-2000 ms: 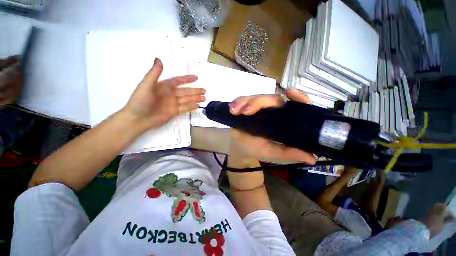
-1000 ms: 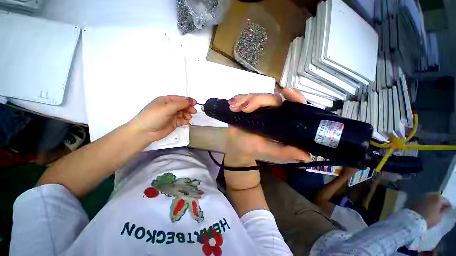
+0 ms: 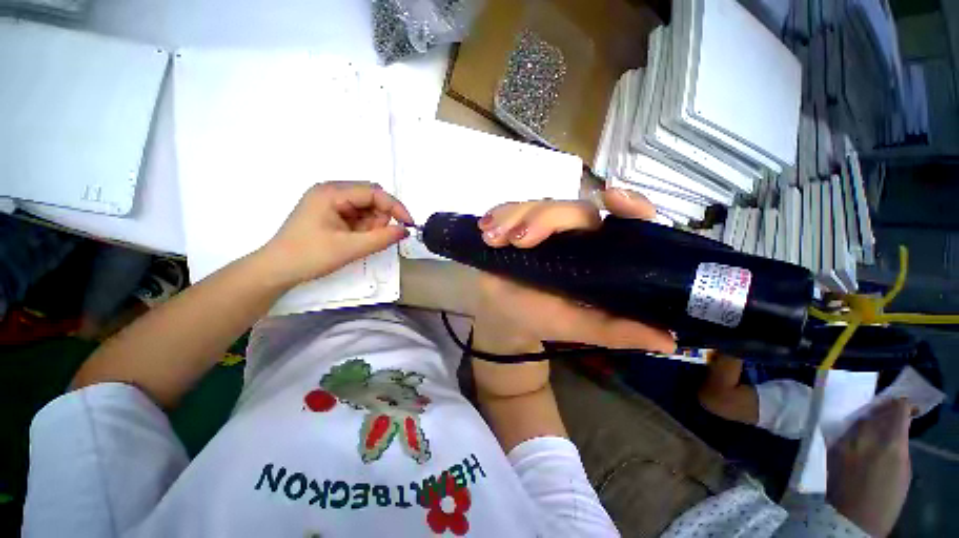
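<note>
My right hand (image 3: 542,273) is closed around a thick black electric screwdriver (image 3: 620,275) with a silver label, held level with its narrow end pointing left. My left hand (image 3: 342,231) pinches thumb and forefinger at the driver's tip (image 3: 419,228), on what looks like a tiny screw; the fingertips hide most of it. Below my left hand, a white panel (image 3: 284,137) lies flat on the bench. A second white panel (image 3: 484,168) lies to its right, partly under the driver.
A white panel (image 3: 74,116) lies far left. A clear tray of silver screws (image 3: 531,84) sits on brown cardboard (image 3: 605,63), beside a bag of screws (image 3: 410,26). Stacked white panels (image 3: 741,79) stand right. A yellow cord (image 3: 864,309) meets the driver's rear. Another person's hand (image 3: 878,452) holds white pieces.
My left hand has gone from spread fingers to a pinch at the driver's tip. The neighbour's panel at far left now lies without a hand there. The person at lower right has shifted.
</note>
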